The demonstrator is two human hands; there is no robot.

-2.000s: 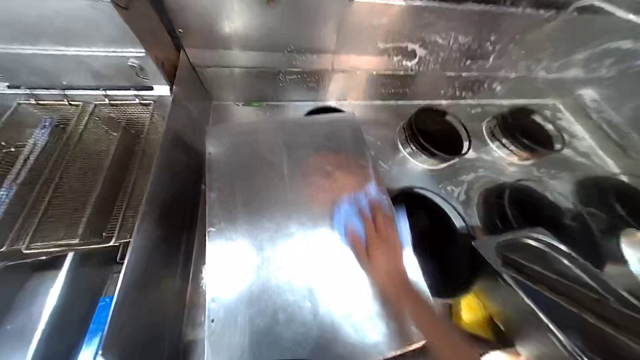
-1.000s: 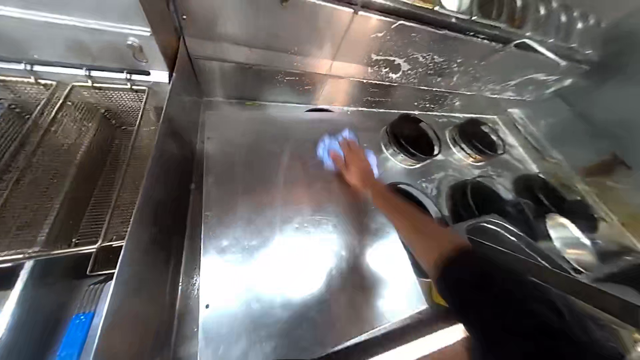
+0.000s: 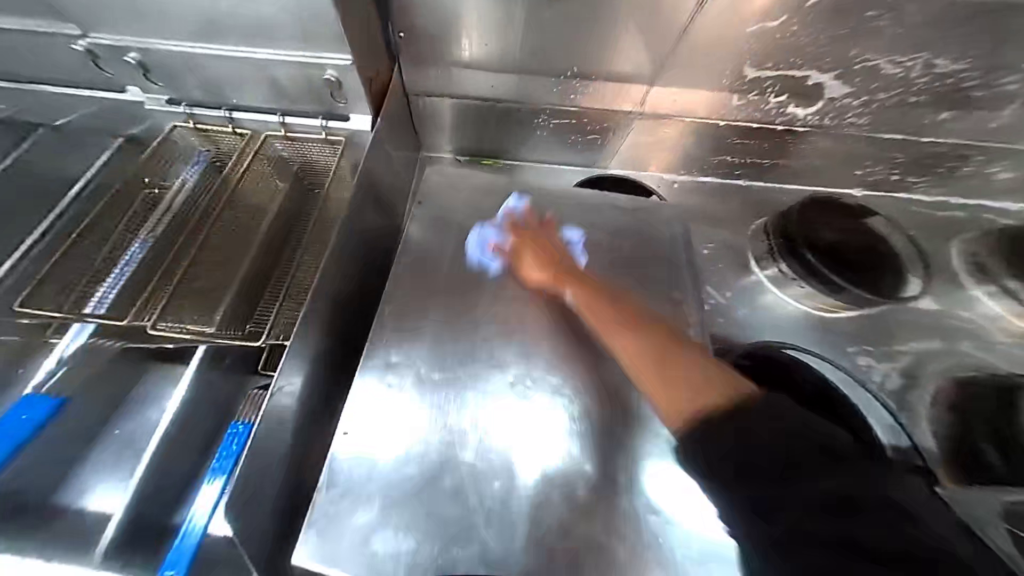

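My right hand (image 3: 538, 250) reaches in from the lower right, in a black sleeve, and presses a crumpled light-blue cloth (image 3: 486, 246) against a flat stainless steel sheet (image 3: 480, 344). The cloth shows on both sides of the fingers, near the far end of the sheet. Motion blurs the hand. Bright reflections lie on the nearer half of the steel. Part of a round dark opening (image 3: 616, 186) shows past the sheet's far edge. My left hand is out of view.
At left, wire fryer baskets (image 3: 232, 232) with blue handles (image 3: 210, 488) hang beyond a steel divider (image 3: 340, 304). Round wells (image 3: 840, 252) line the right side, one partly behind my sleeve. The steel back wall (image 3: 720, 96) carries whitish suds.
My right hand and the cloth have moved from the sheet's right side to farther up and left on it. The yellow thing at the lower right two seconds ago is no longer visible.
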